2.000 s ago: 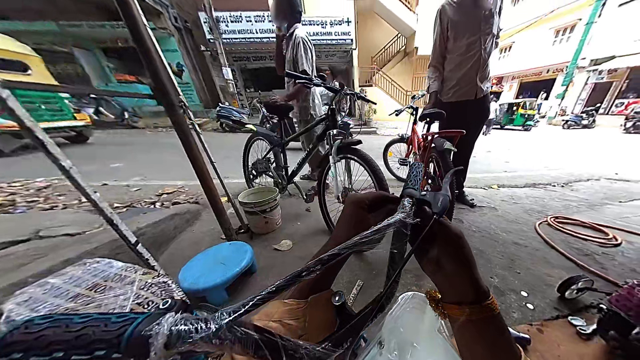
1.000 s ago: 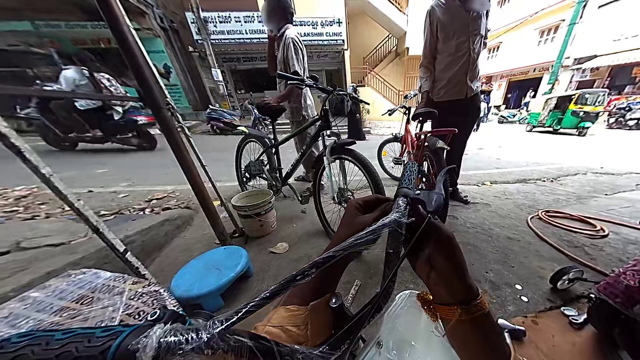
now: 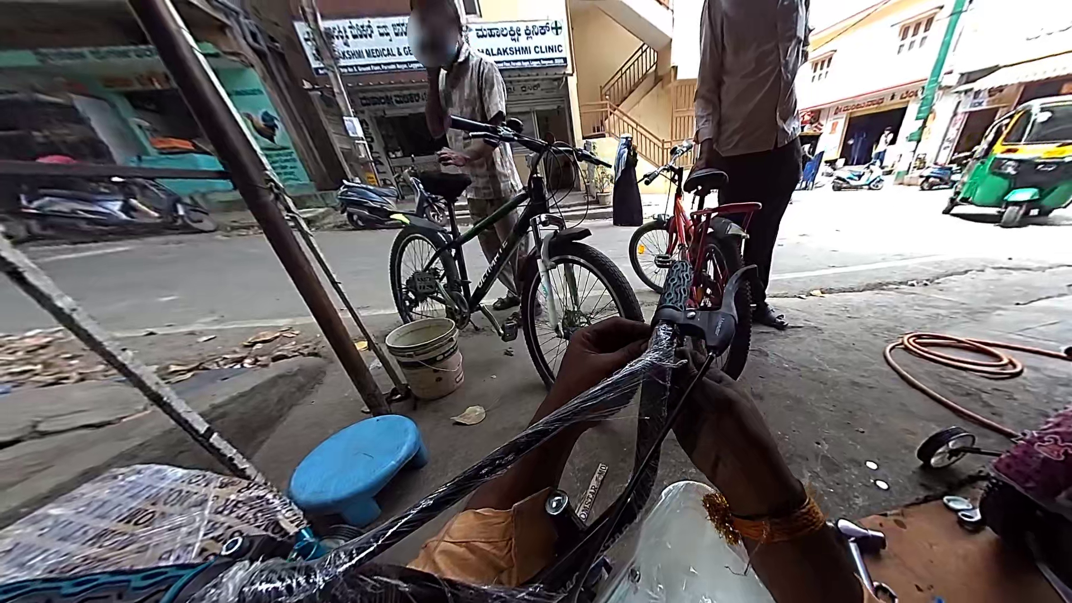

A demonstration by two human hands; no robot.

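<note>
A bicycle handlebar wrapped in clear plastic film (image 3: pixel 536 423) runs from the lower left up to a patterned rubber grip (image 3: pixel 677 285). Beside that grip sits a black brake lever (image 3: pixel 718 322). My left hand (image 3: pixel 607 356) is at the bar's left side just below the lever clamp, its fingers bent against the wrapped bar. My right hand (image 3: pixel 724 419) is at the right side, its fingertips by the bar and the black cable (image 3: pixel 682 406) under the lever. The fingertips of both hands are partly hidden, so their exact hold is unclear. A second grip (image 3: pixel 92 586) lies at the lower left.
A blue plastic stool (image 3: pixel 356 461) and a paint bucket (image 3: pixel 425 356) stand at the left, near a slanted metal pole (image 3: pixel 260 193). Beyond are a black bicycle (image 3: pixel 502 243), a red bicycle (image 3: pixel 691 226) and two standing people. A coiled hose (image 3: pixel 955 356) and tools (image 3: pixel 858 544) lie at the right.
Both hands have stayed at the bar below the brake lever. In the street, the green auto-rickshaw on the right appears nearer, and the scooter and rider seen at the left one second ago are gone.
</note>
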